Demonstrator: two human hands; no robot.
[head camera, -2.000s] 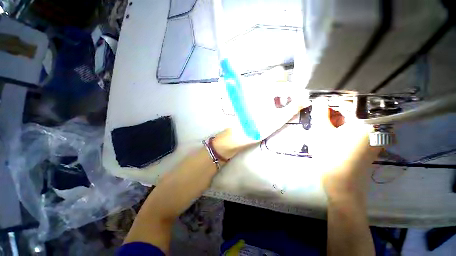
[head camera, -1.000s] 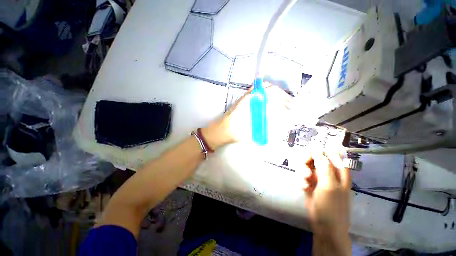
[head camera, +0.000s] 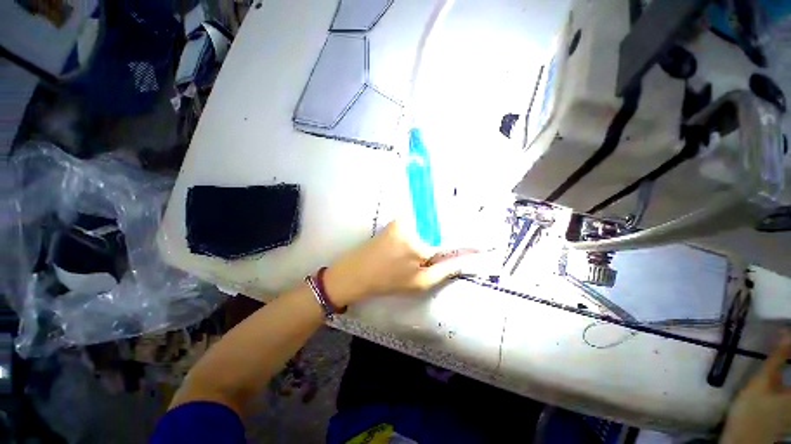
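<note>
My left hand (head camera: 395, 260) lies on the white machine table, its fingers stretched toward the needle area (head camera: 529, 230) under the machine head. Glare washes out the fingertips, so I cannot tell if they pin a panel. My right hand (head camera: 759, 408) is at the lower right, cut off by the picture's edge; its grip is unclear. A grey panel (head camera: 676, 282) lies right of the needle, partly behind the tension dial (head camera: 600, 270). Joined grey panels (head camera: 334, 82) lie at the back left. A black panel (head camera: 243, 219) lies flat at the left.
Black thread snips (head camera: 731, 338) lie right of the grey panel. The blue lamp head (head camera: 422, 191) hangs across the view above my left hand. The off-white machine head (head camera: 598, 104) fills the upper right. A crumpled clear bag (head camera: 52, 303) is left of the table.
My right hand has moved from beside the needle to the lower right edge. My left hand has moved down toward the table's front edge. The view has shifted.
</note>
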